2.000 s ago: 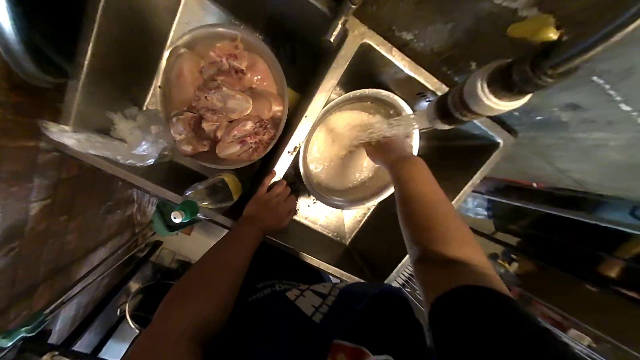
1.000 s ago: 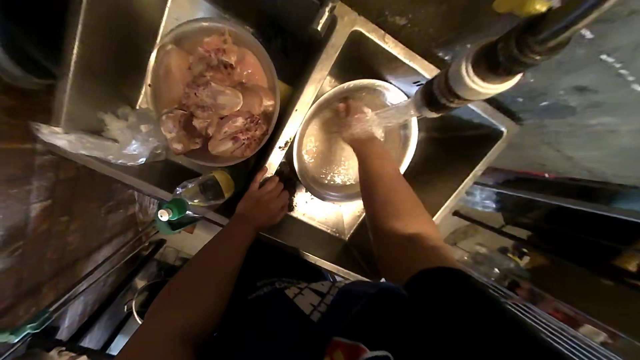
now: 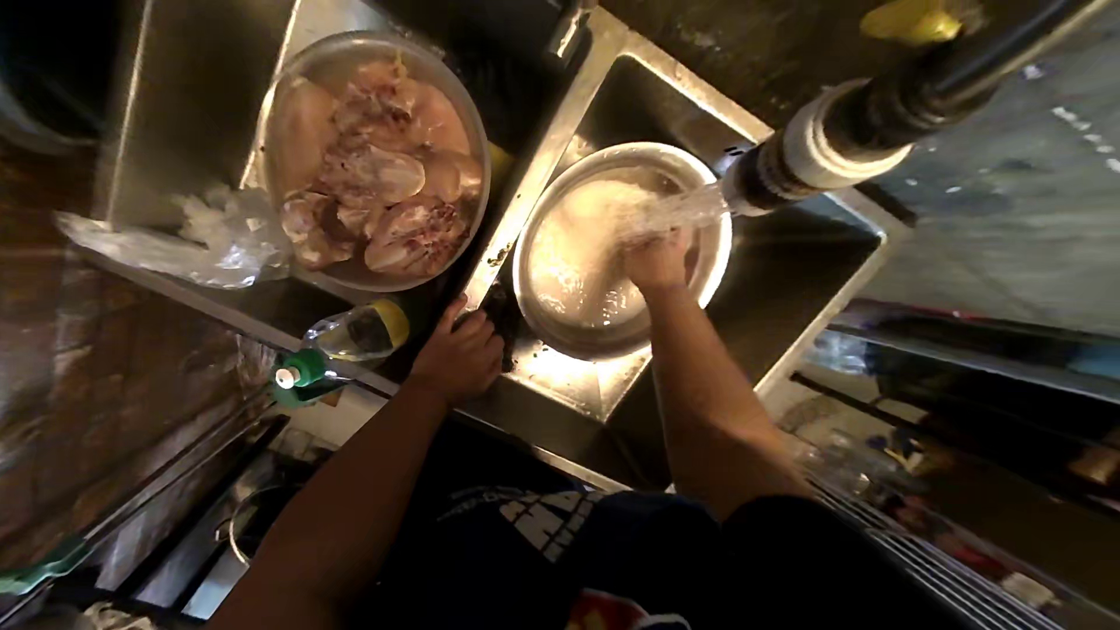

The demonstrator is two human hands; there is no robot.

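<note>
My right hand (image 3: 658, 261) is in cloudy water inside a round metal bowl (image 3: 604, 343), under a stream from the faucet spout (image 3: 744, 188); its fingers are blurred by the splash, and whether they hold anything is hidden. The bowl stands in the right sink basin. My left hand (image 3: 464, 352) rests on the metal divider (image 3: 516, 223) between the basins, fingers bent over its near end. Left of it, a large round bowl (image 3: 479, 188) of raw chicken pieces (image 3: 372, 175) in liquid stands over the left basin.
A clear plastic bottle (image 3: 354, 334) with a green cap lies near the sink's front edge, left of my left hand. A crumpled clear plastic bag (image 3: 206, 249) is beside the chicken bowl. A yellow object (image 3: 910, 22) sits behind the sink. A wire rack (image 3: 927, 560) is at lower right.
My right hand has moved about within the bowl, leftward and then back to the right. Water keeps running into the bowl. My left hand has stayed at the divider.
</note>
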